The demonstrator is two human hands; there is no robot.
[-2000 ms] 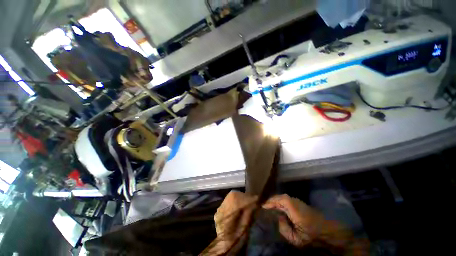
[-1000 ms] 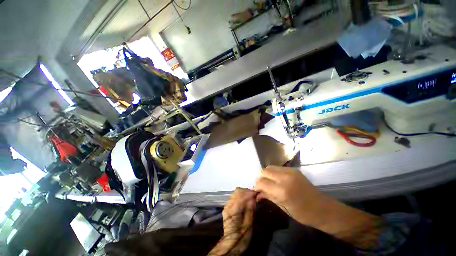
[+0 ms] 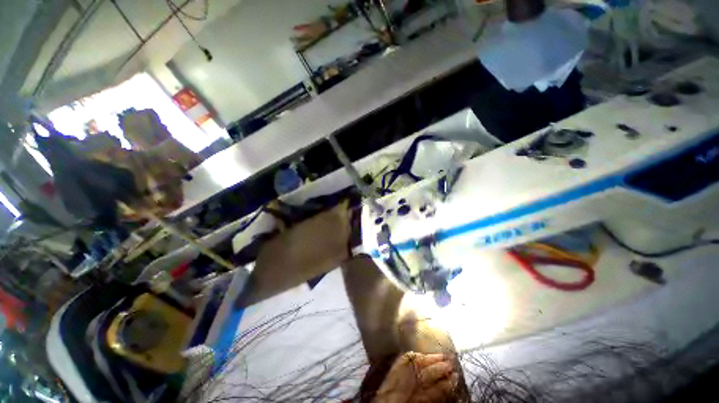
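Observation:
Brown cloth [image 3: 370,306] runs from beside the needle area down to the bottom edge. One hand shows there, cut off by the edge and partly covered by hair strands. It looks like my left hand [image 3: 418,379], with fingers curled on the cloth. I cannot make out my right hand; glare and hair blur this area. The white sewing machine [image 3: 504,216] stands above right. Its presser foot area [image 3: 430,275] is beside a strong lamp glare. A flat brown panel [image 3: 296,256] lies left of the machine head.
Red-handled scissors [image 3: 556,271] lie under the machine arm. A tray with a blue edge [image 3: 229,330] and a yellow round device [image 3: 150,332] are at the left. Pale blue cloth [image 3: 532,49] hangs behind the machine. A long bench [image 3: 315,118] and hanging clothes [image 3: 118,169] are farther back.
The view has moved closer to the machine head. The hands were both visible on the cloth below the table edge; now one partial hand shows at the bottom. Hair now crosses the lower view.

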